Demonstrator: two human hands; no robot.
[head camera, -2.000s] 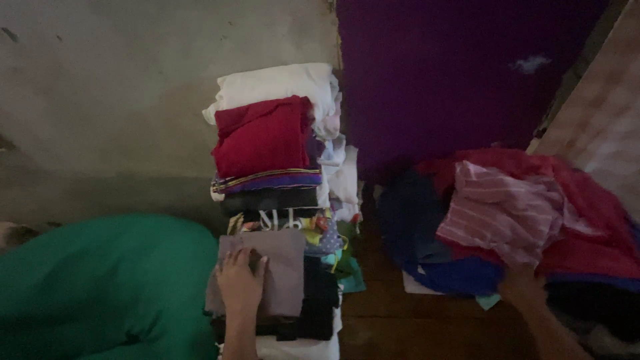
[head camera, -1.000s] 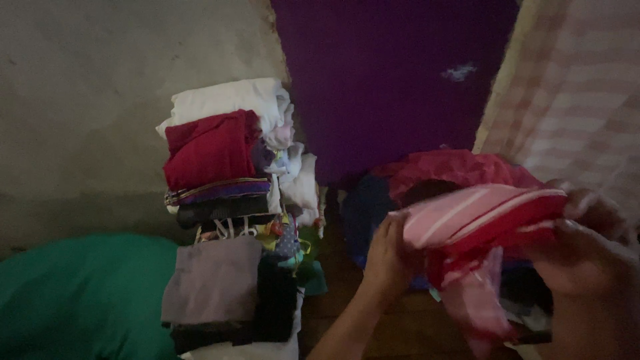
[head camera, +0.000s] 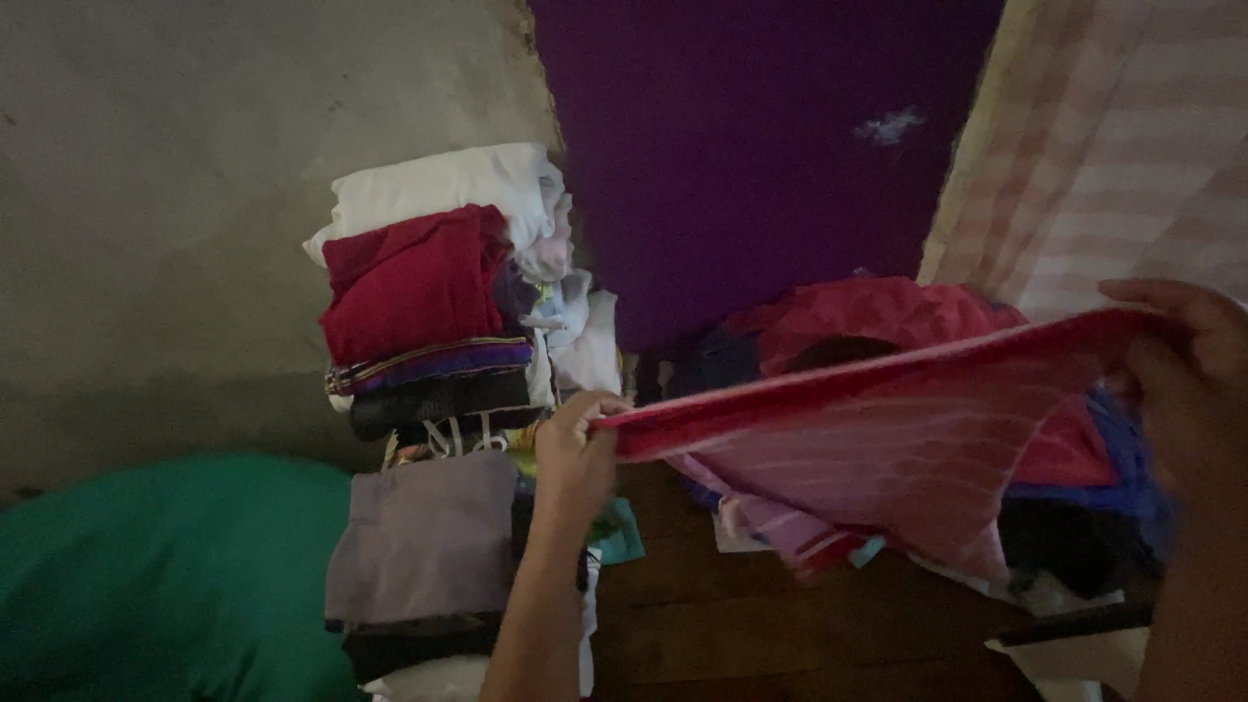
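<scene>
A pink garment with pale stripes (head camera: 858, 458) is stretched between my two hands, its red waistband-like edge running taut across the view. At its left end my left hand (head camera: 580, 439) grips that edge, near the stacked clothes. My right hand (head camera: 1185, 351), blurred and higher up, holds the other end. Beneath and behind the garment lies a heap of loose clothes, with a red cloth (head camera: 868, 307) and a blue cloth (head camera: 1131, 458). To the left, a folded grey garment (head camera: 424, 536) tops the nearer stack; a folded red garment (head camera: 414, 292) lies on the farther one.
A folded white cloth (head camera: 439, 190) sits high on the far stack against the wall. A large green rounded thing (head camera: 166, 575) fills the lower left. Behind stands a purple panel (head camera: 760, 175), with a checked curtain (head camera: 1111, 166) at right. Wooden floor (head camera: 721, 624) shows between stacks and heap.
My left hand was on the grey folded garment, then moved to the striped garment. Two seconds ago that garment lay on the heap; now it is lifted and spread wide between both hands.
</scene>
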